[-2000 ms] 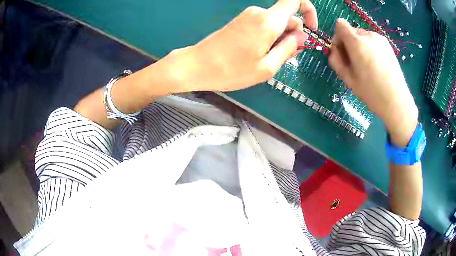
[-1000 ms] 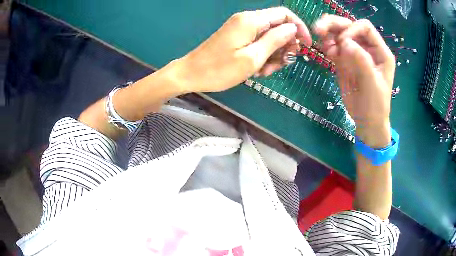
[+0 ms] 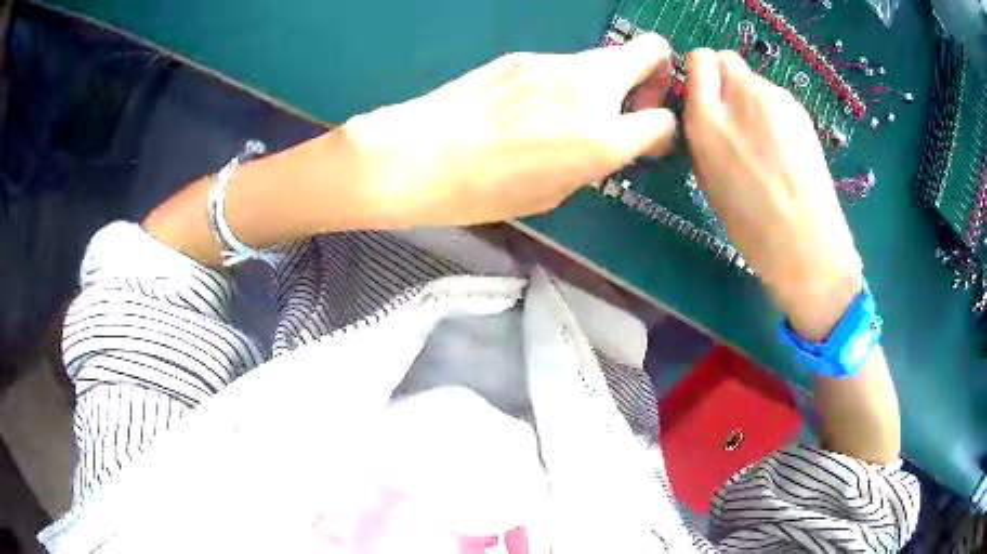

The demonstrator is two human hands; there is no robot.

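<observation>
The green circuit board panel [image 3: 709, 24] lies on the bench at the upper right, with a red row across it and a row of silver parts [image 3: 682, 222] along its near edge. My left hand [image 3: 509, 135] reaches over its left part, thumb and fingertips curled towards each other. My right hand [image 3: 758, 173] is over its middle, fingertips close to those of my left hand. Red bits show between the two hands. My fingers hide whatever may be between them. Small wired capsules [image 3: 855, 184] show at the panel's right side.
Stacked green panels [image 3: 958, 141] stand at the right edge, with a wired tangle [image 3: 961, 265] below them. Part of a clear bag [image 3: 885, 9] shows at the top. The bench's front edge [image 3: 584, 268] runs diagonally before me. A red item [image 3: 725, 417] is below it.
My left hand has moved slightly down, and its fingers have closed in. My right hand has shifted, its fingers now straighter and pointing up. The panel looks shifted or turned under my hands.
</observation>
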